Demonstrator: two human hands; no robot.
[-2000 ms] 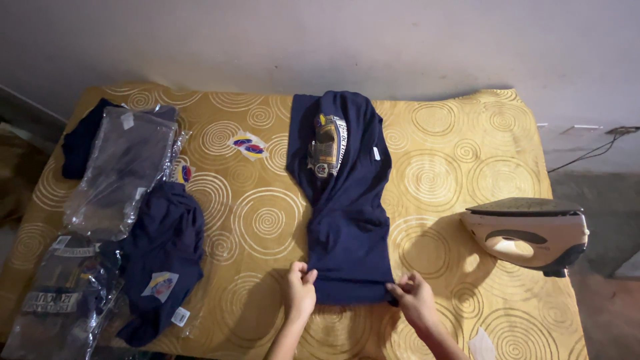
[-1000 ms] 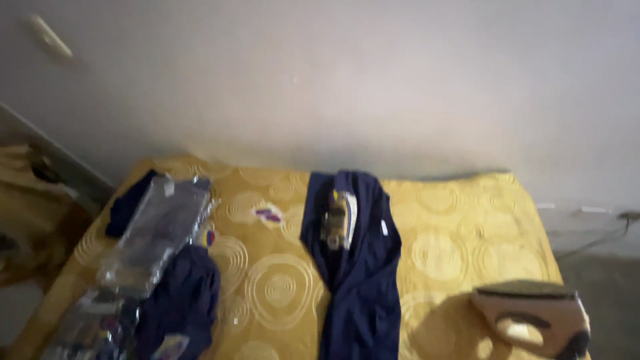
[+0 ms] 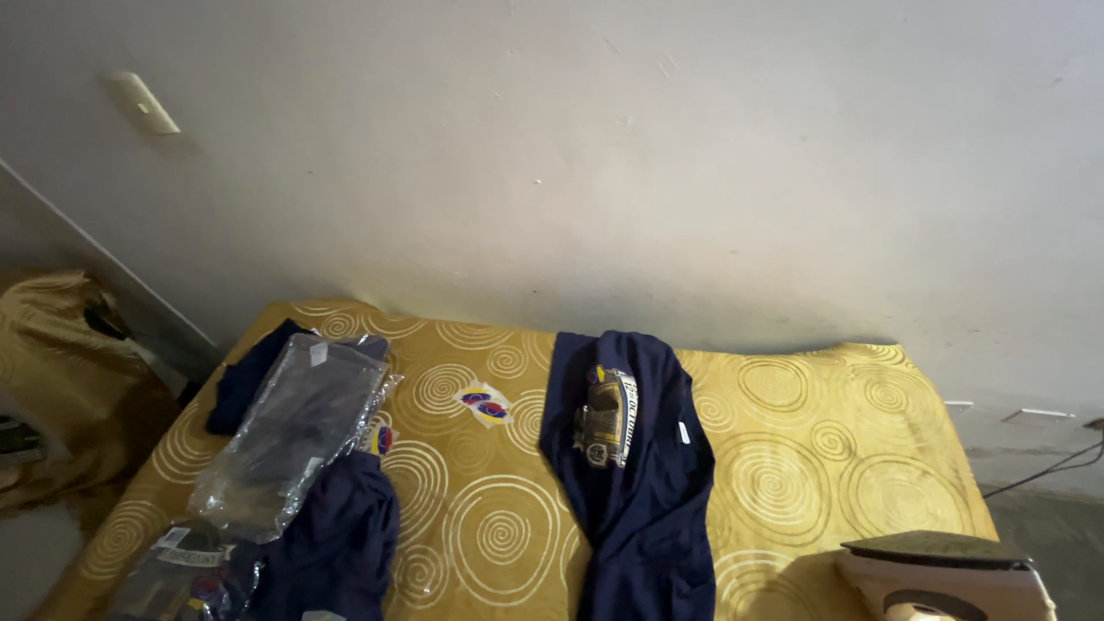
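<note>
Neither my left hand nor my right hand is in view. A navy blue garment (image 3: 651, 509) with a printed picture and lettering lies lengthwise on the gold patterned cloth (image 3: 776, 431), its lower end cut off by the frame. At the lower right a clothes iron (image 3: 949, 586) rests with its soleplate up, partly out of view. On the left are a clear plastic bag (image 3: 297, 423), another navy garment (image 3: 332, 526) and a printed garment in clear plastic (image 3: 185, 573). Between the bag and the middle garment lies a small transfer or sticker (image 3: 485, 404) in blue, red and yellow.
A pale wall (image 3: 604, 172) stands behind the covered surface, with a switch plate (image 3: 145, 103) at upper left. Crumpled gold fabric (image 3: 52, 345) is at the far left. A dark cable (image 3: 1048, 470) runs along the wall at the right.
Two seconds ago both hands held the lower edge of the middle navy garment; now they are out of frame. The view has tilted up toward the wall.
</note>
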